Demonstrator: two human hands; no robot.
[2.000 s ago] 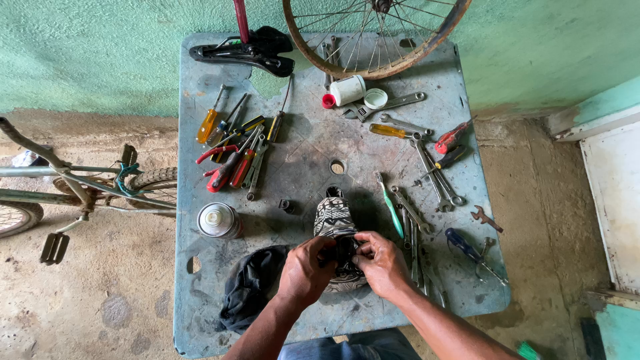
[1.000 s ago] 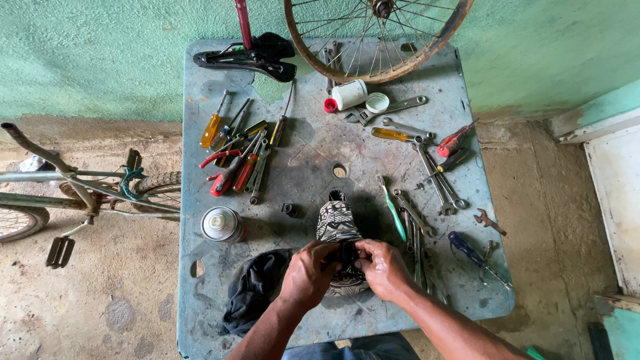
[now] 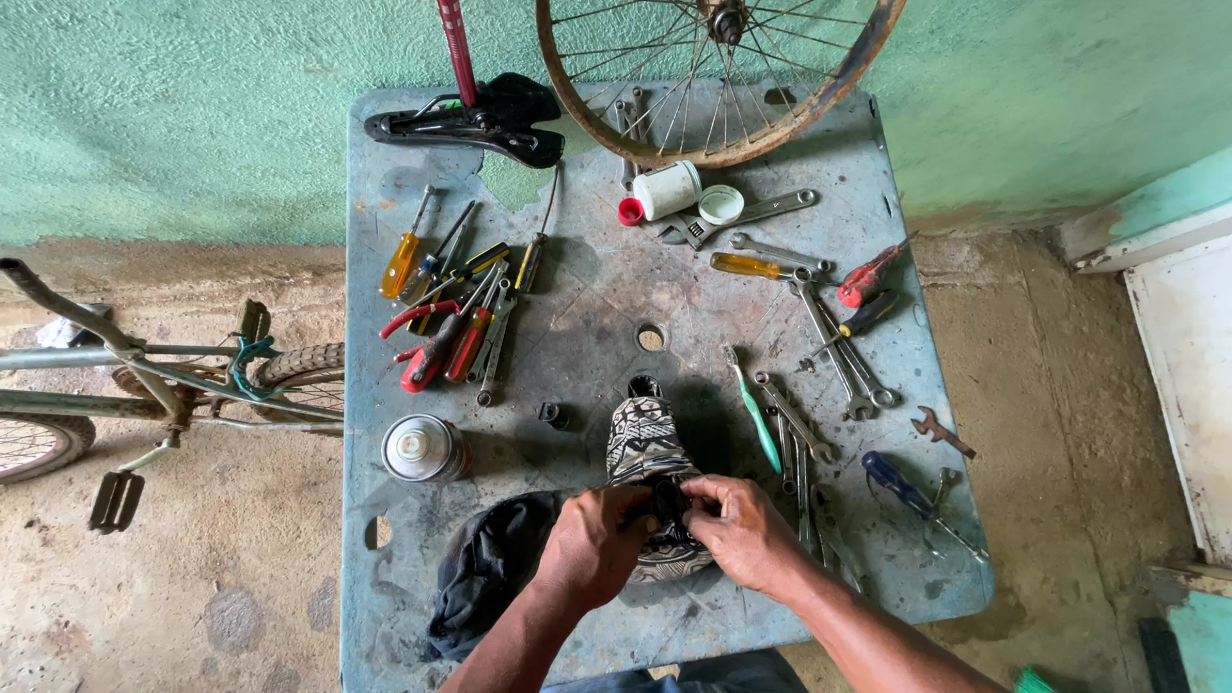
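A bicycle saddle with a black-and-white patterned cover point(image 3: 643, 433) lies on the blue table, its nose pointing away from me. Over its wider rear part, my left hand point(image 3: 599, 541) and my right hand point(image 3: 741, 529) grip a small black part point(image 3: 669, 500) from either side, thumbs and fingertips pinching it. My fingers hide much of that part, so its exact kind cannot be told. A black cloth point(image 3: 496, 558) lies beside my left forearm. Left of the patterned saddle stands a small black piece point(image 3: 553, 416). A green toothbrush point(image 3: 758, 414) rests to its right.
A spray can point(image 3: 422, 448) stands at the left. Screwdrivers and pliers point(image 3: 433, 351) lie beyond it; wrenches point(image 3: 837, 346) and a blue-handled screwdriver point(image 3: 900, 483) lie right. At the back are a black saddle point(image 3: 481, 125), a wheel point(image 3: 597, 135), and a white container point(image 3: 668, 191). A bicycle point(image 3: 192, 385) is on the left.
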